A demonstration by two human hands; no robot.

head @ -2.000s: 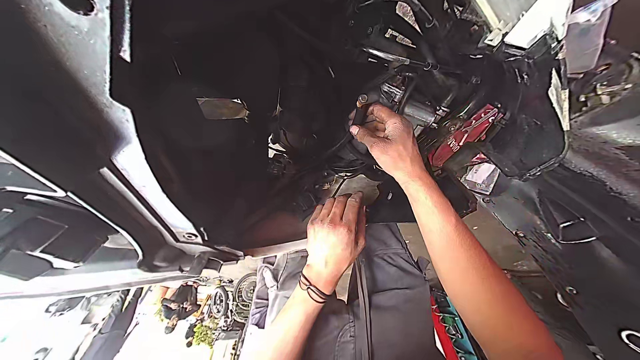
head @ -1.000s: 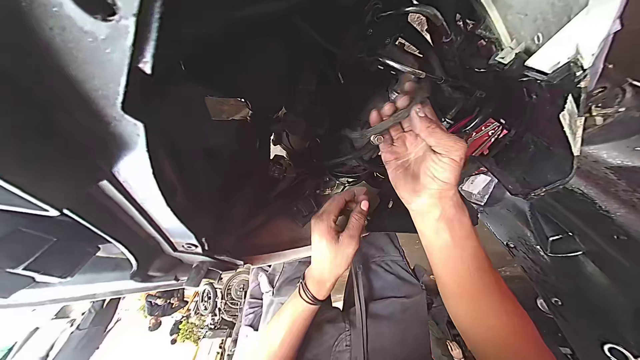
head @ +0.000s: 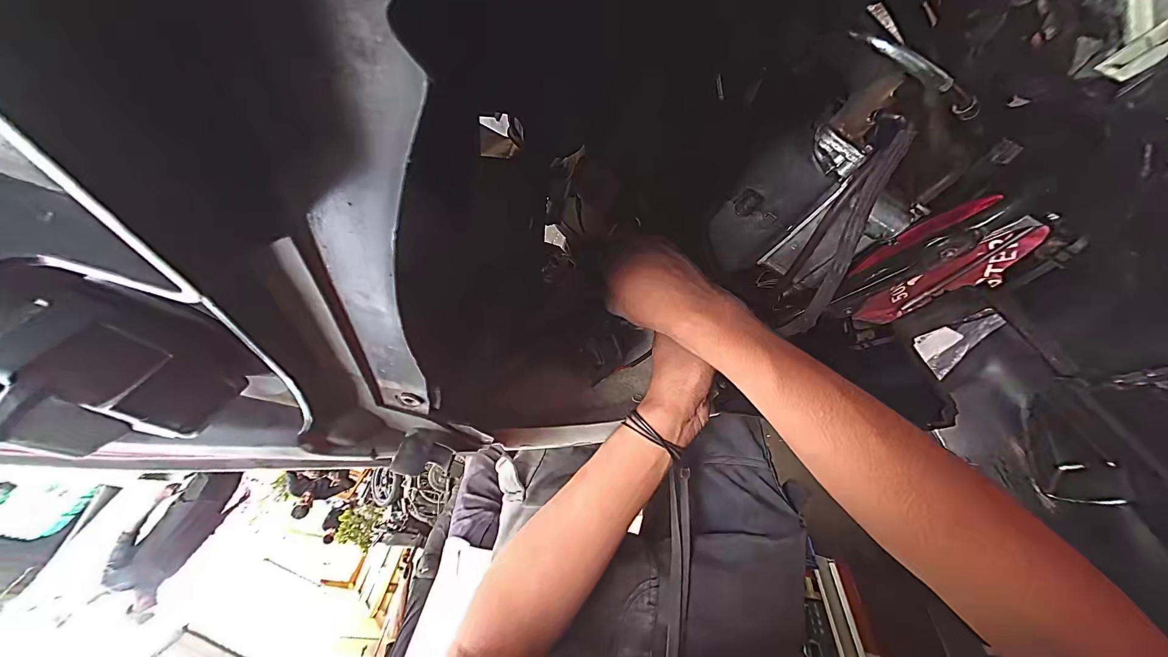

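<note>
My right hand reaches into a dark cavity in the middle of the vehicle's inside, its fingers blurred and lost in shadow. Below it and partly behind the right wrist is my left hand, with black bands around its wrist; its fingers are hidden. Whether either hand holds anything cannot be told. To the right of the hands, a dark bundle of cables or straps hangs beside a metal assembly. A red part with white lettering lies further right.
A pale metal frame edge of the vehicle runs down the left. Dark grey cloth with a black cord lies under my forearms. At the lower left, outside, are wheels, a plant and people. Loose wiring and brackets crowd the upper right.
My right hand has moved left and down from the dark cable it held, and now crosses over my left hand. The left hand's fingers, visible before, are hidden now. The view has shifted.
</note>
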